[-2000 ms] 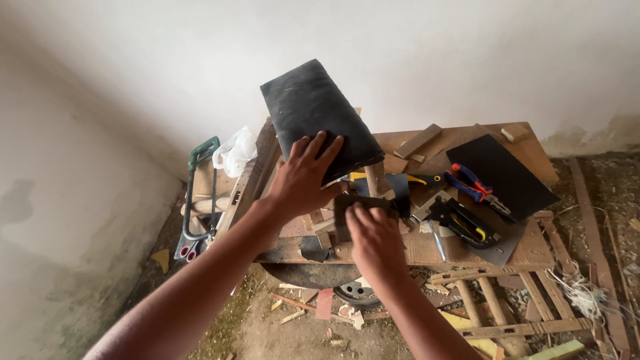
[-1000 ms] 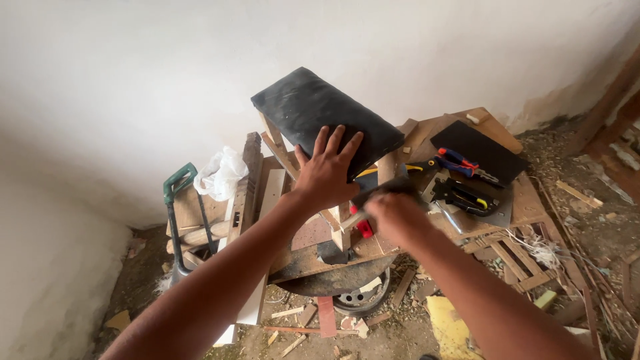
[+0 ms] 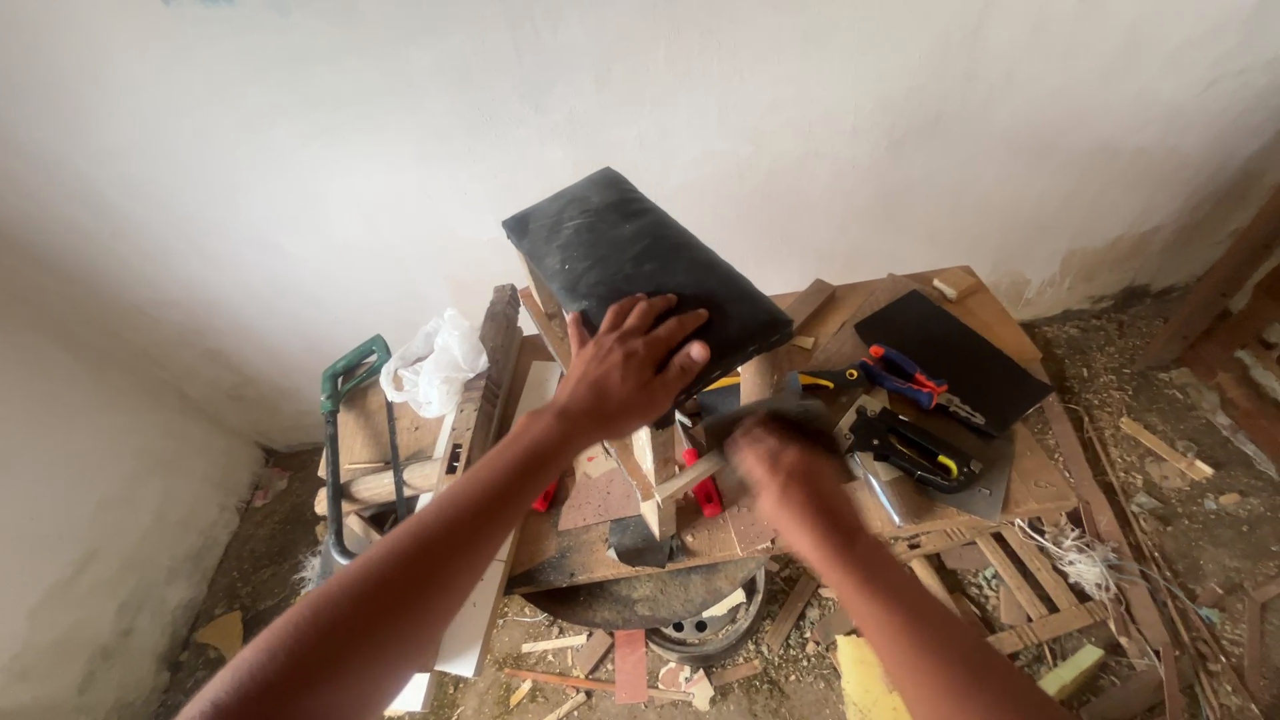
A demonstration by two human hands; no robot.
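A small wooden stool with a black padded seat (image 3: 650, 260) stands tilted on the workbench. My left hand (image 3: 630, 365) lies on the near part of the seat, its fingers apart. To the right and lower, my right hand (image 3: 785, 460), blurred, is closed on a dark flat piece (image 3: 765, 420) beside the stool's wooden leg and rail (image 3: 690, 478); what the piece is made of cannot be told. A red-handled tool (image 3: 705, 485) lies under the rail. Right of my right hand are a black staple gun (image 3: 915, 450) and combination pliers (image 3: 915, 385) with red and blue handles.
A green-handled hacksaw (image 3: 335, 440) leans at the left near a white plastic bag (image 3: 437, 362). On the wooden bench (image 3: 1040, 485) lie a black sheet (image 3: 950, 350) and wood offcuts. A wheel rim (image 3: 745, 625), slatted wood and scraps are below. The wall rises close behind.
My right hand, low against the stool's near side two seconds ago, has shifted to its right side. My left hand stays on the black seat. The red-handled tool, out of sight at first, now shows.
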